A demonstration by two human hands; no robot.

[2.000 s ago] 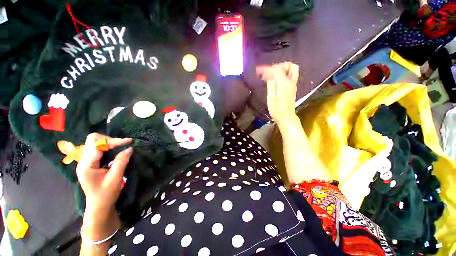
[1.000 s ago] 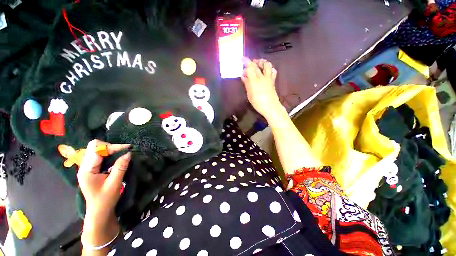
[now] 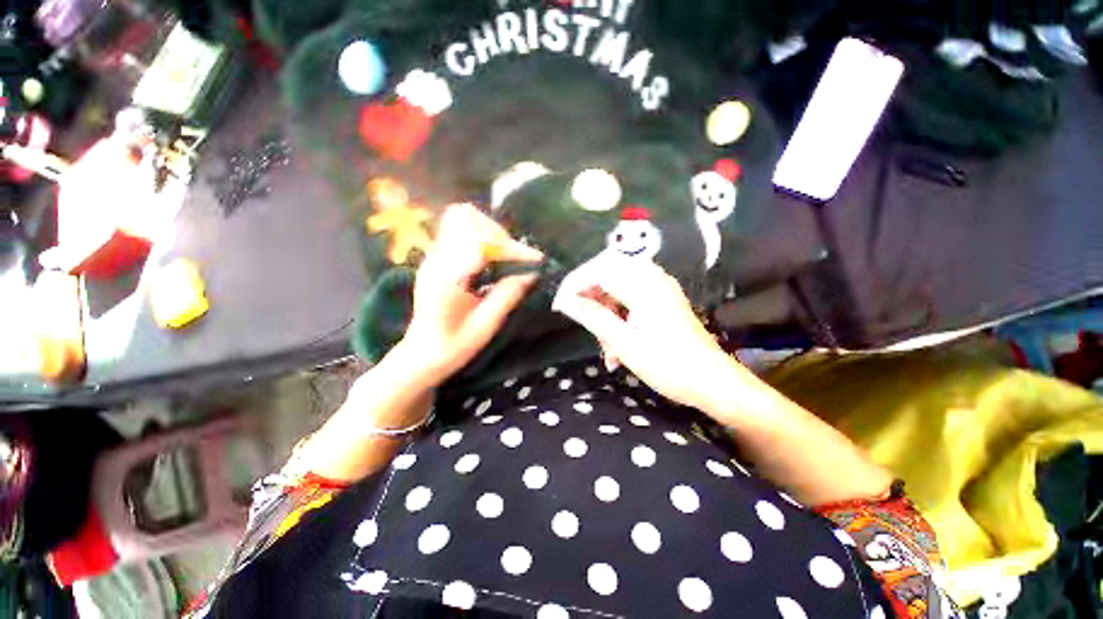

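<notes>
The dark green plush wreath (image 3: 605,133) lies over the table edge towards my lap, with white CHRISTMAS lettering (image 3: 556,42) at the top. A gingerbread man (image 3: 397,220), a red heart (image 3: 397,127), round discs and two snowmen are on it. My left hand (image 3: 466,284) pinches a dark fold of the wreath with thumb and fingertips. My right hand (image 3: 635,308) is just right of it below a snowman (image 3: 633,238), thumb and fingers brought together; whether it holds a needle or thread is too blurred to tell.
A phone (image 3: 839,117) lies at right on the table (image 3: 272,284), beside a slim dark tool (image 3: 934,171). Black bits (image 3: 252,172) and a yellow block (image 3: 179,293) are at left. A yellow sack (image 3: 956,423) is at right, a pinkish stool (image 3: 169,490) lower left.
The view has swung left, so the wreath and phone appear shifted right and higher. My right hand has moved from beside the phone to the wreath, close to my left hand.
</notes>
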